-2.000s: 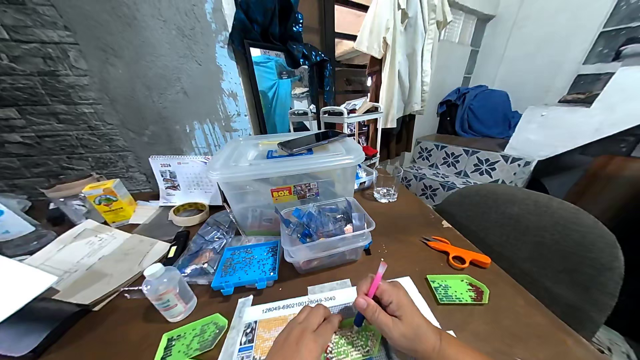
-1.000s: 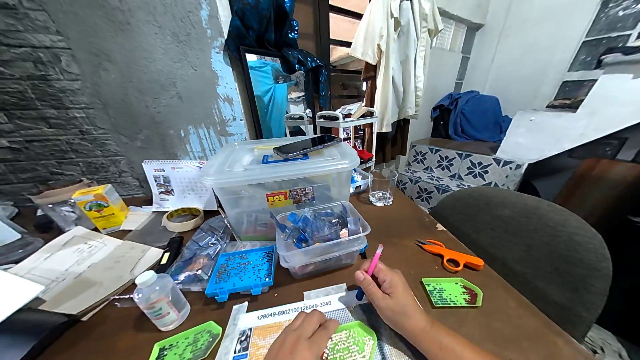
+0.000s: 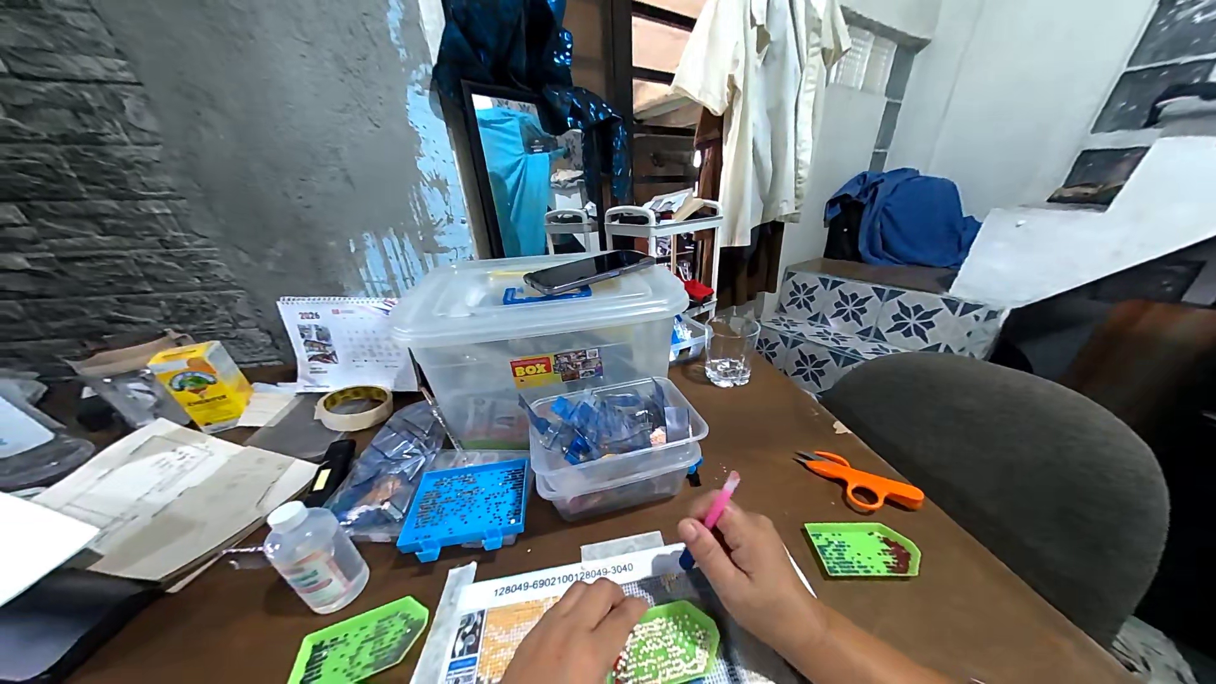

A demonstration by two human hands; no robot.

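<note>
My right hand (image 3: 750, 560) grips a pink and blue diamond-painting pen (image 3: 717, 508) over the top right of a diamond-painting canvas (image 3: 513, 608). The pen's blue end points down at the sheet. My left hand (image 3: 579, 632) rests on the canvas, its fingertips beside a green tray of pale drills (image 3: 673, 641); whether it holds the tray is hard to tell. Another green tray (image 3: 361, 644) with dark drills lies left of the canvas. To the right of my right hand is a green tray with dark and red drills (image 3: 863, 550).
Behind the canvas stand a blue drill tray (image 3: 467, 503), a small plastic tub of bags (image 3: 616, 461) and a large lidded box (image 3: 456, 380) with a phone (image 3: 589, 272). Orange-handled scissors (image 3: 869, 483) lie right, near a glass (image 3: 730, 356). A plastic bottle (image 3: 318, 560) stands left.
Since two seconds ago my right hand has drawn away from my left hand, still with the pen. The pale-drill tray between them now shows more fully.
</note>
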